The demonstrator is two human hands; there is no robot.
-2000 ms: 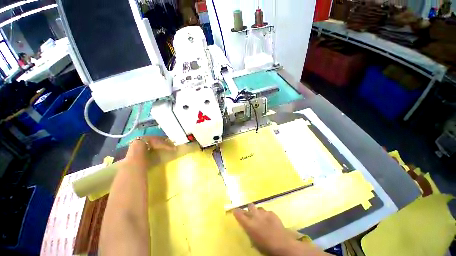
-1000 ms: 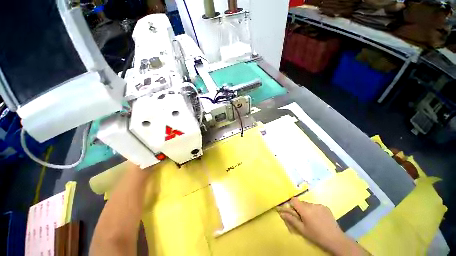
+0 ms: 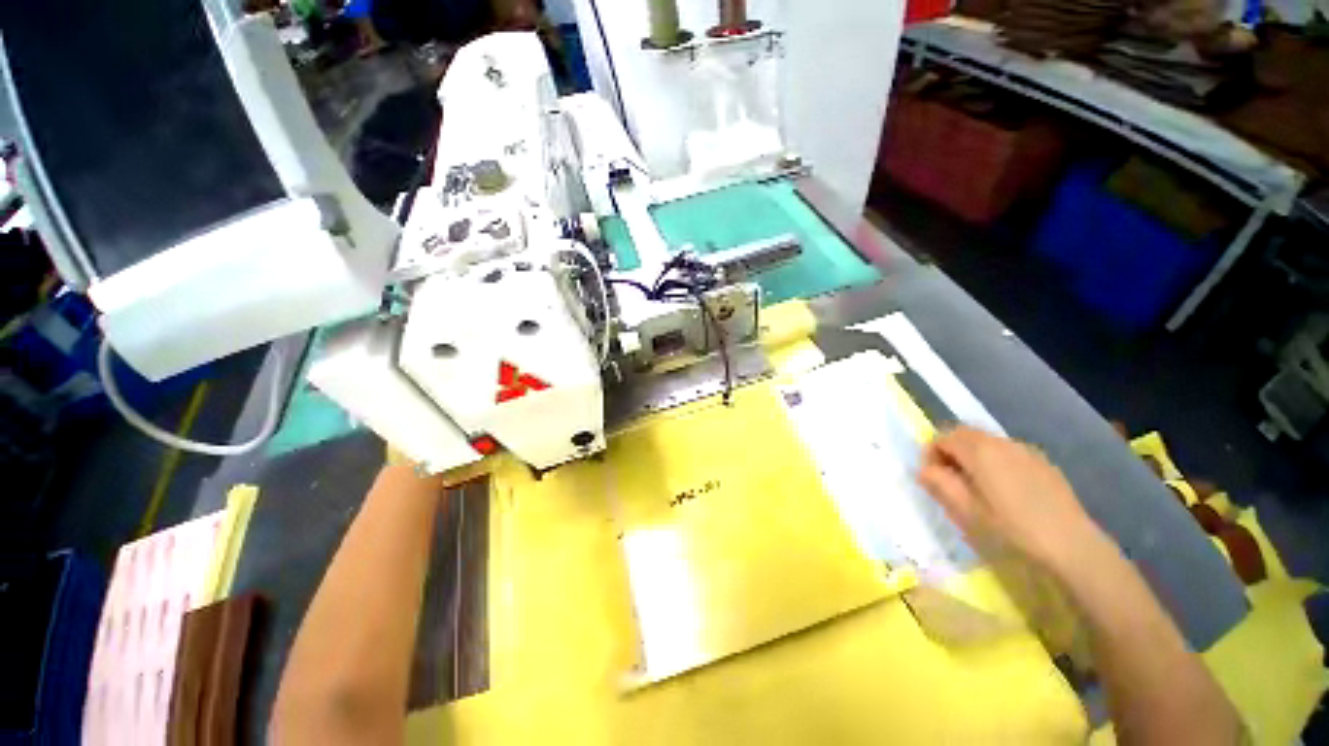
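The yellow template flap (image 3: 729, 525) lies flat in front of the needle head, with small black print on it. A large yellow panel (image 3: 816, 678) spreads around its left and front sides. My left hand is mostly hidden at the left of the white sewing head (image 3: 510, 364); the wrist (image 3: 413, 488) shows, and its grip cannot be seen. My right hand (image 3: 998, 488) is blurred, fingers bent, over the right part of the template beside the pale silver window (image 3: 875, 459). Whether it holds anything is unclear. A blurred yellow edge lies below its wrist.
The clamp bracket (image 3: 700, 328) with black cables stands behind the template. The control screen (image 3: 139, 131) is upper left. A printed sheet (image 3: 153, 627) and brown strips (image 3: 214, 670) lie at left. Yellow pieces with brown patches (image 3: 1232, 539) are at far right.
My right hand has left the flap's front edge and moved right and away from me. The panel's rolled left part is gone from the left side, baring a dark striped area there. The view has shifted.
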